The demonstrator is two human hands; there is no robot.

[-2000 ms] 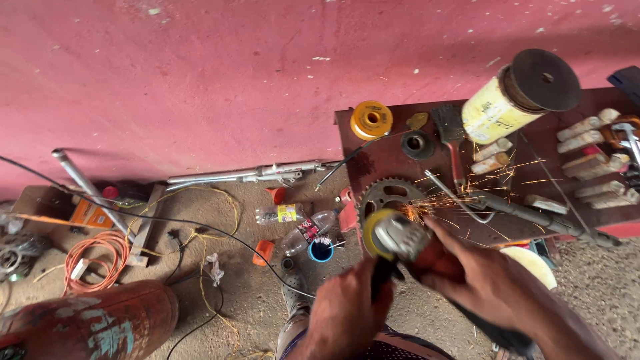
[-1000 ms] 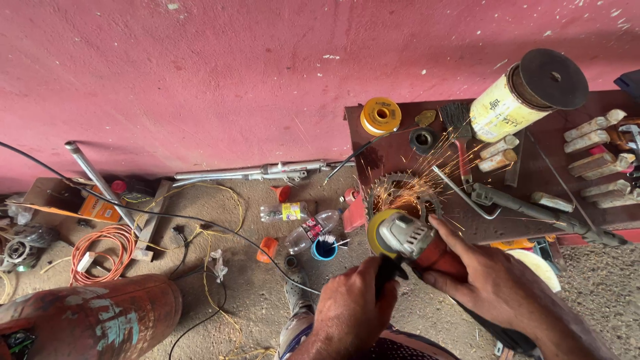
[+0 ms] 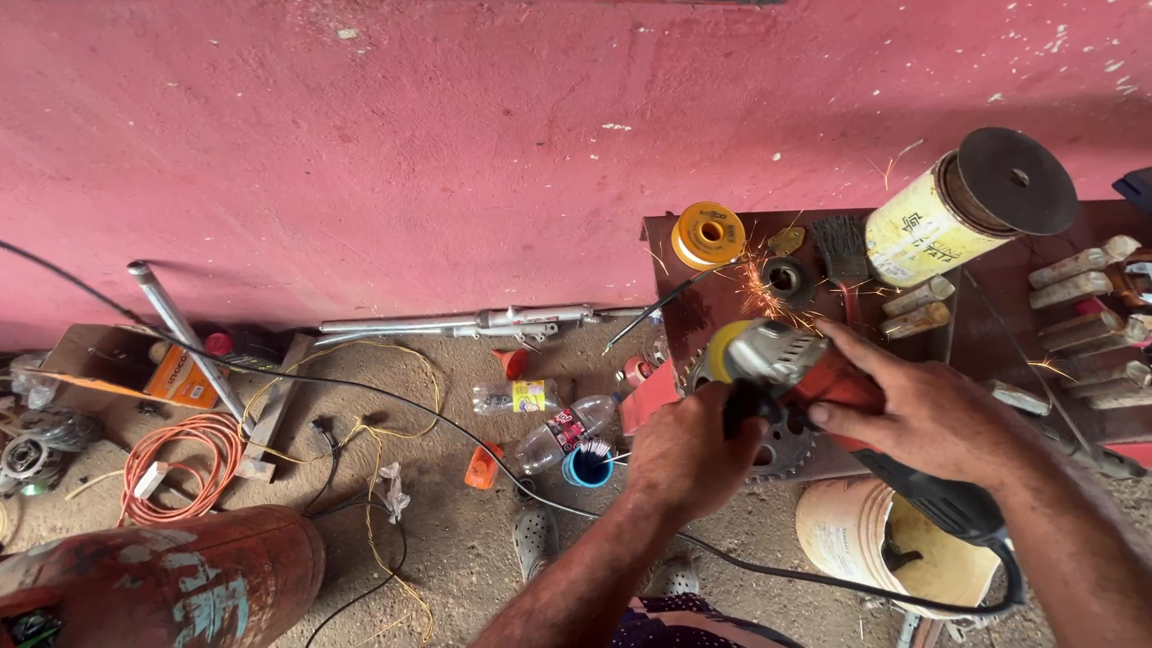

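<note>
An angle grinder point(image 3: 778, 355) with a red and black body and a yellowish disc lies in both hands, over a toothed metal sprocket point(image 3: 781, 454). My left hand point(image 3: 693, 445) is closed on its black side handle. My right hand point(image 3: 909, 414) grips the red body from above, one finger stretched toward the metal gear head. Orange sparks point(image 3: 760, 288) spray past the disc toward a dark metal ring point(image 3: 787, 280). The hands and grinder hide part of the sprocket and the disc's contact point. A black cord runs from the grinder's rear.
On the dark red table point(image 3: 711, 310) are a yellow tape spool point(image 3: 708, 236), a brush point(image 3: 841, 247), a cylindrical container point(image 3: 931, 220) and wooden-looking pieces. Below stand a white bucket point(image 3: 846, 540) and a blue cup point(image 3: 588, 466). Plastic bottles, cords point(image 3: 378, 387) and a rusty cylinder point(image 3: 180, 576) occupy the floor.
The grinder and both hands have moved up over the sprocket, whose lower edge now shows beneath them. Sparks now spray toward the upper part of the table.
</note>
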